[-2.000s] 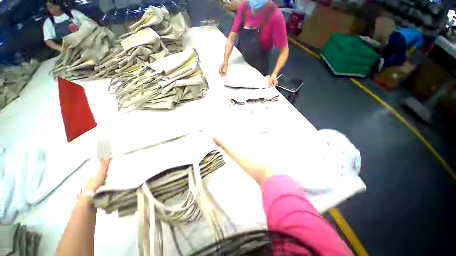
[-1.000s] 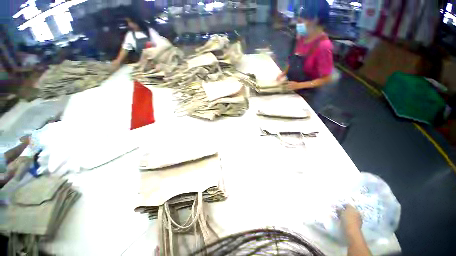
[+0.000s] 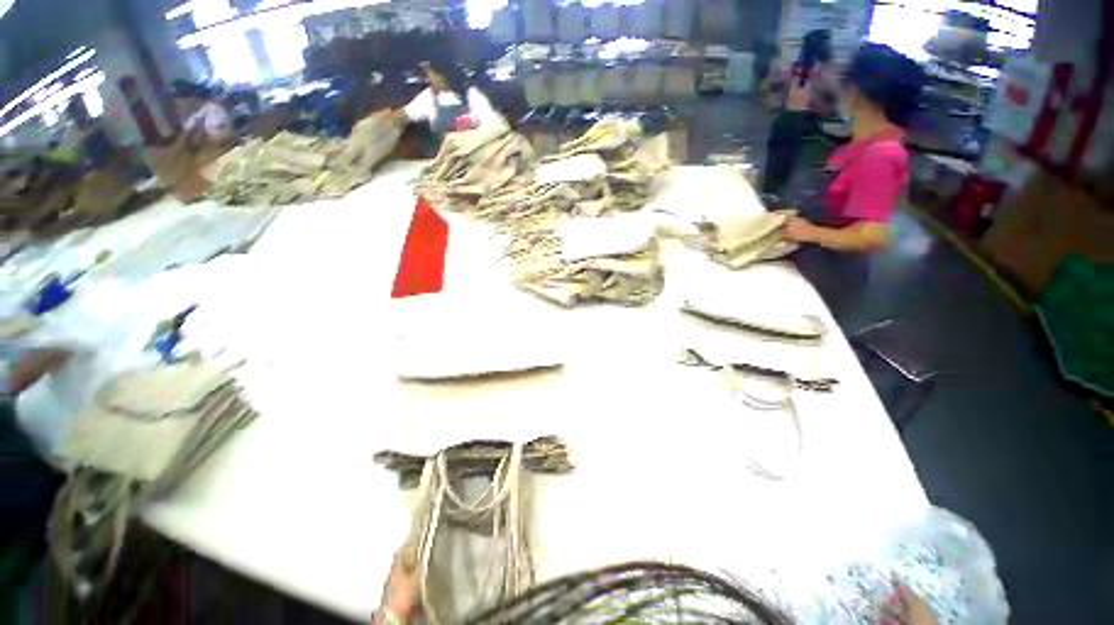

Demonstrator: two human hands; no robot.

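A stack of beige tote bags (image 3: 483, 415) lies in front of me, its dark layered edge and long handles (image 3: 525, 537) towards me. My left hand (image 3: 398, 588) is at the bottom edge of the picture, just left of the handles; its fingers are mostly cut off or blurred. My right hand (image 3: 906, 606) is small and blurred at the lower right, at a clear plastic bag of small white pieces (image 3: 959, 562). Whether it holds any pieces cannot be seen.
Beige bag piles (image 3: 593, 263) and a red wedge (image 3: 419, 254) lie across the table. Another stack (image 3: 153, 421) is at left beside white sheets. Two bags (image 3: 751, 324) lie at right. A person in pink (image 3: 870, 183) handles bags at the right edge; others stand farther back.
The view has swung left and up. My right hand has left the stack for the plastic bag. My left hand, out of view one second ago, shows beside the handles.
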